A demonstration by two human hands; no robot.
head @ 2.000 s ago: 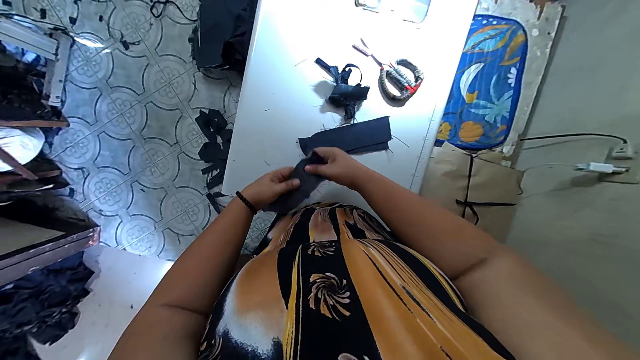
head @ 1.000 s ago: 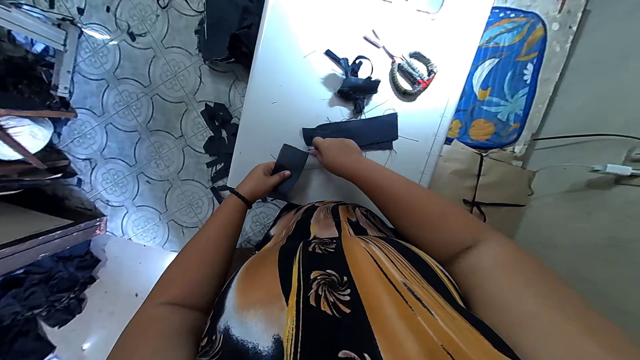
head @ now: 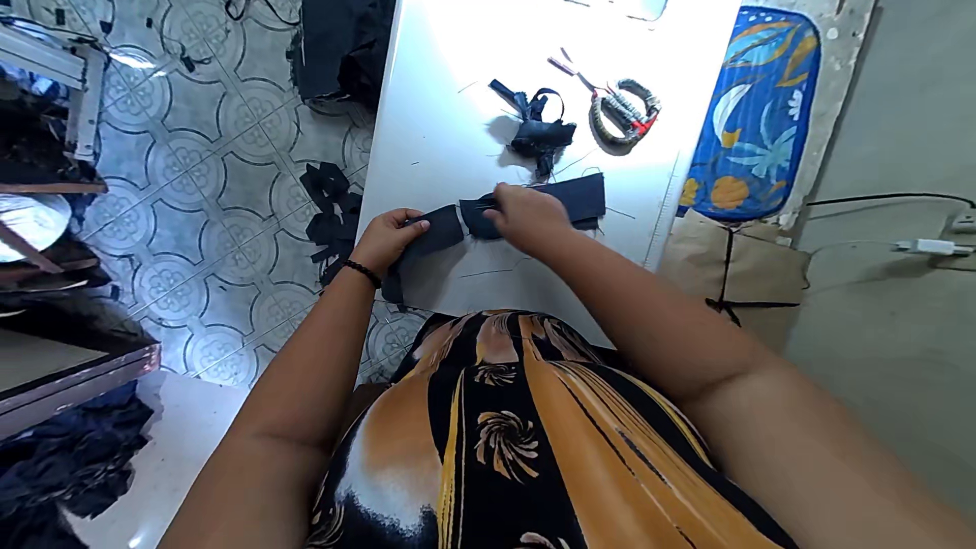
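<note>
My left hand pinches a dark fabric strip at the near left part of the white table. Bent over the left end of a second dark fabric piece, the fingers of my right hand press or grip it; whether they hold a small tool is hidden. A narrow light gap with threads lies between the two pieces. Beyond my right hand lie a bundle of black fabric strips and thread snips with wrapped handles.
Dark cloth hangs at the table's left edge, with black scraps on the tiled floor. A blue patterned cushion and a brown paper parcel are at the right. A white plug and cable are by the wall.
My left hand has raised and spread its strip beside the other fabric. My right hand has moved from the near edge onto the fabric piece on the table.
</note>
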